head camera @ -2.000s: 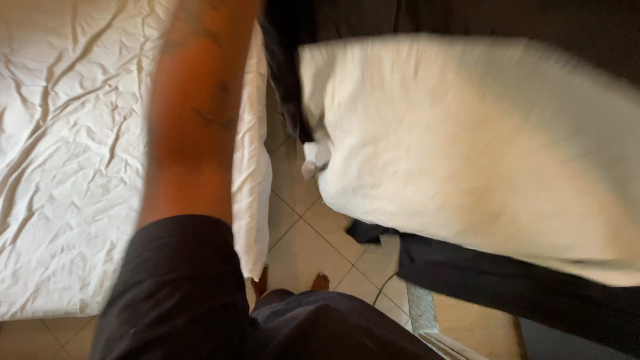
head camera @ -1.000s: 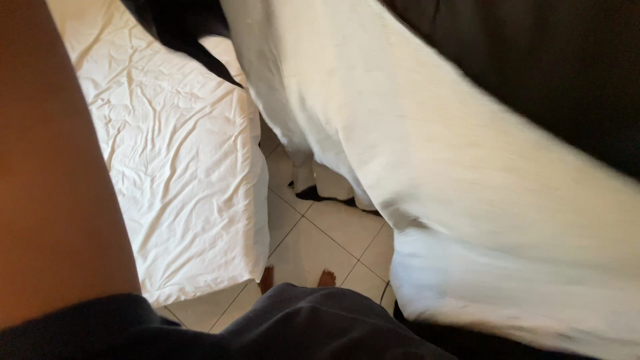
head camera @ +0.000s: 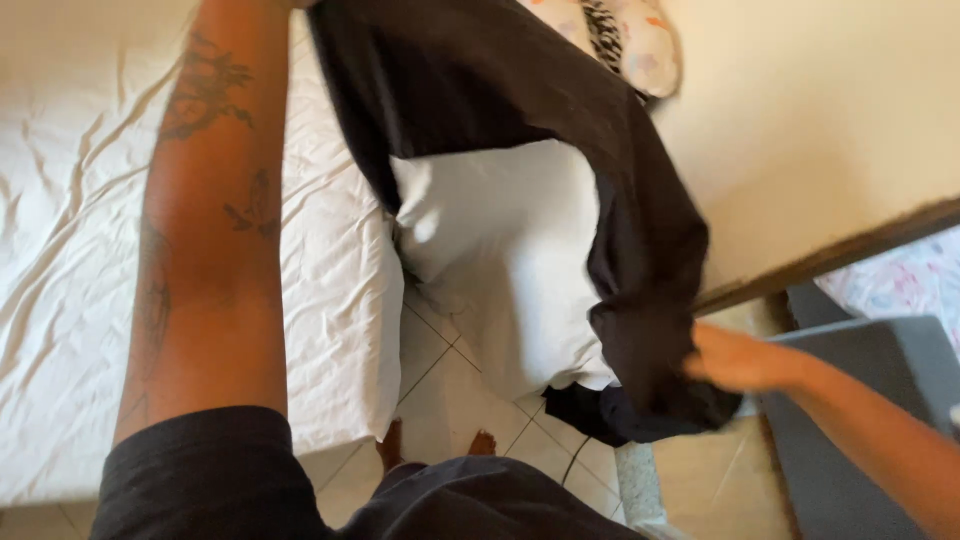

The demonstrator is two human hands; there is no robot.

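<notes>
A dark cloth cover (head camera: 510, 82) hangs in front of me with a white pillow or cushion (head camera: 510, 195) partly inside or behind it; which of the two I cannot tell. My left hand (head camera: 296, 3) is cut off by the top edge, at the cloth's upper left corner; its fingers do not show. On the right, my right hand (head camera: 724, 358) is blurred and lies against the dark cloth's lower right part, its fingertips partly hidden by the folds.
A bed with a wrinkled white sheet (head camera: 337, 300) stands at the left. Below are floor tiles (head camera: 450, 382) with my feet and a thin cable. A cream wall (head camera: 810, 112), a patterned cushion (head camera: 649, 52), and a grey padded piece of furniture (head camera: 847, 375) are at the right.
The pale side of the cloth or pillow filled the right before; now dark cloth covers much of it. My right hand has come into view on the right.
</notes>
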